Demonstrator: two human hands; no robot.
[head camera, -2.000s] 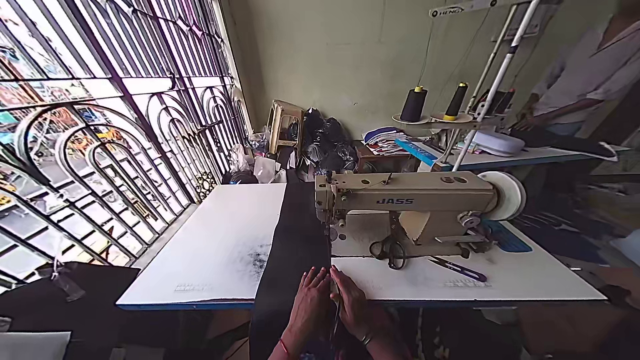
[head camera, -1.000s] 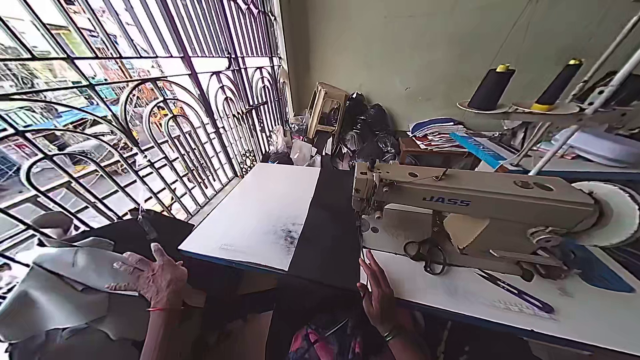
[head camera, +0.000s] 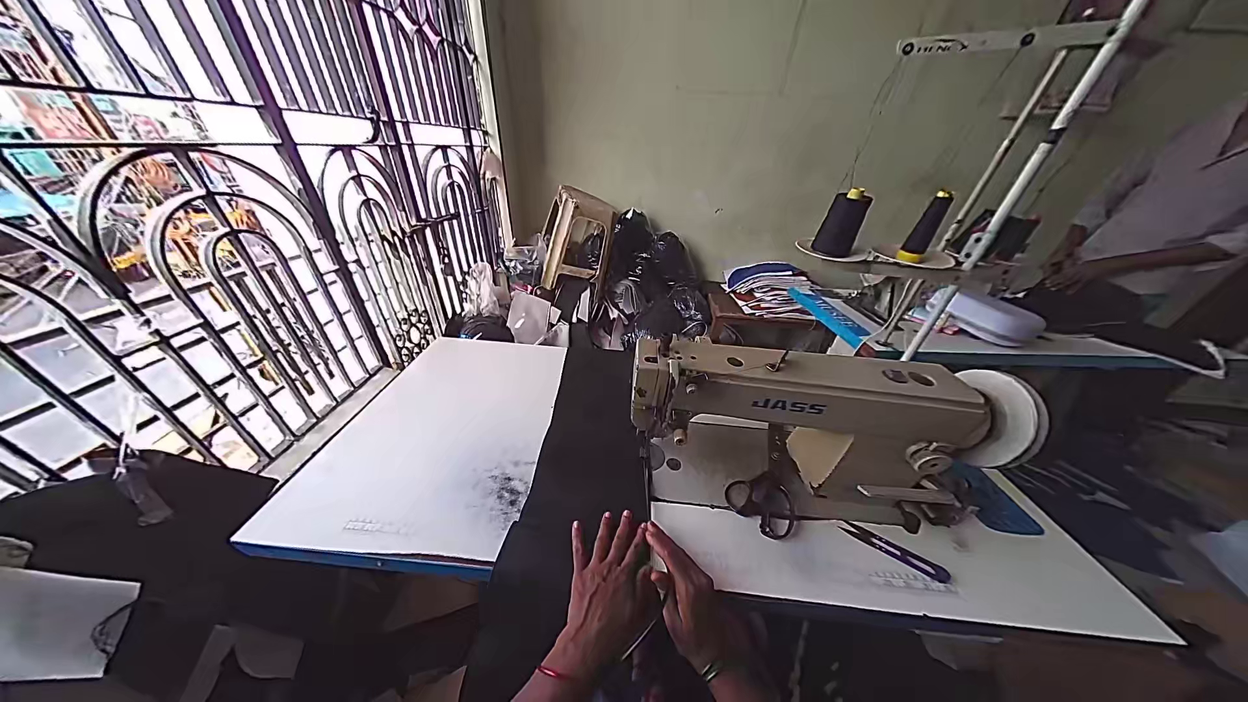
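Note:
A long strip of black fabric runs over the white sewing table and past the needle area of a beige sewing machine. My left hand lies palm down on the fabric near the table's front edge, its fingers spread and pointing at the machine. Beside it, my right hand is at the fabric's right edge, thumb toward the left hand; whether it pinches the cloth is not clear. Black-handled scissors rest against the machine bed, and a dark slim tool lies on the table to their right.
Thread cones stand on a holder behind the machine. A metal window grille is at left, with dark cloth below it. Black plastic bags and a stool are by the wall. Another person stands at the right.
One second ago my left hand was spread over the grey and dark material at the left; now it is back on the black strip beside my right hand. The view has shifted.

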